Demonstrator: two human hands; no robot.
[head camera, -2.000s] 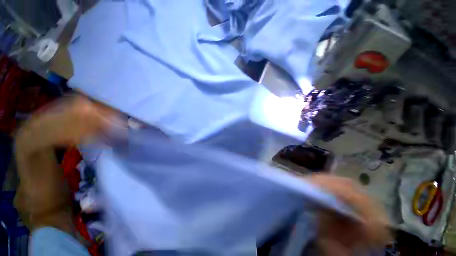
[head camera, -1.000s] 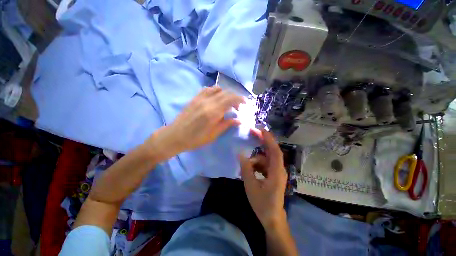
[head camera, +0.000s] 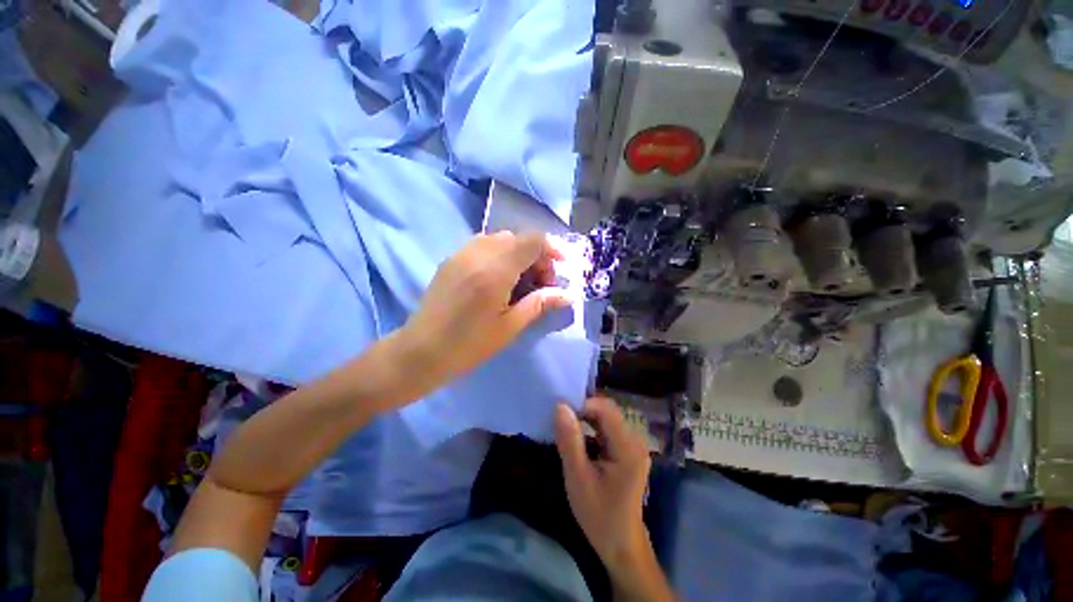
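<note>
A light blue garment panel (head camera: 518, 376) lies at the overlock machine (head camera: 677, 100), its right edge running up to the brightly lit presser foot and needle area (head camera: 598, 261). My left hand (head camera: 477, 294) is on the panel just left of the needle area, thumb and forefinger at the cloth beside the foot. My right hand (head camera: 606, 459) holds the panel's lower right corner between thumb and fingers, nearer my body. The exact contact under the left fingertips is washed out by glare.
More light blue cloth (head camera: 212, 259) spreads at left. Snips (head camera: 967, 400) lie on a white cloth pad (head camera: 912, 353) at right. Thread tension dials (head camera: 824, 253) line the machine front. A control panel (head camera: 930, 21) is top right. Red-edged scraps container (head camera: 141, 453) is lower left.
The panel has gone from raised and blurred to lying at the needle. Since one second ago, my right hand has moved down toward my body, to the lower corner; my left hand has shifted slightly left.
</note>
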